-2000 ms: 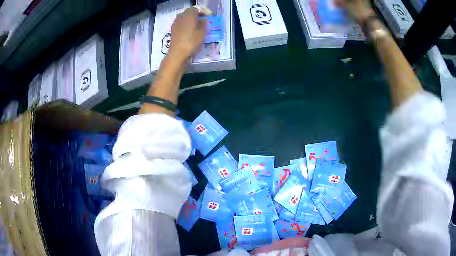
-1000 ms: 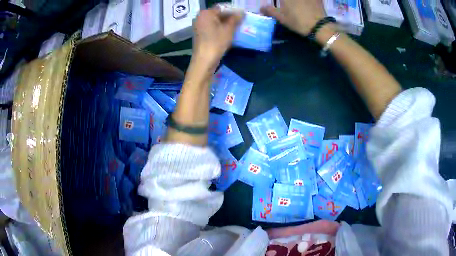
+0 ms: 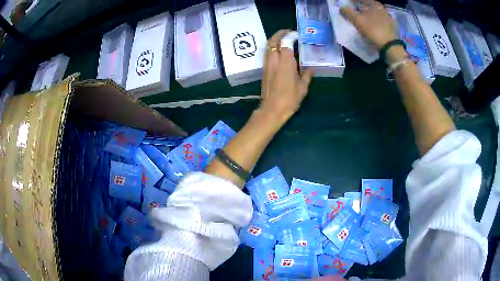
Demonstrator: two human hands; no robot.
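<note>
A white box [image 3: 322, 68] stands open at the top centre, with a light-blue packet [image 3: 315, 24] on its contents. My left hand [image 3: 285, 82] is at the box's left edge, fingers and thumb apart, with a white cover on one fingertip; I see nothing held in it. My right hand [image 3: 374, 27] grips a plain white box lid [image 3: 351, 35], tilted beside the open box's right side; its fingertips are partly cut off by the top edge. Many loose blue packets [image 3: 296, 260] lie overlapping on the green ledge in front of me.
A brown carton [image 3: 27, 175] full of blue packets stands at the left, its flap [image 3: 118, 104] raised. White boxes and lids [image 3: 241, 46] line the green belt at the back on both sides. Another open box [image 3: 419, 41] with a blue packet stands at the right. A dark post [image 3: 485, 88] rises at the right edge.
A second ago both hands were close together at a blue packet in the left hand. Now a packet lies in the open box, the left hand shows none, and the right hand has a lid.
</note>
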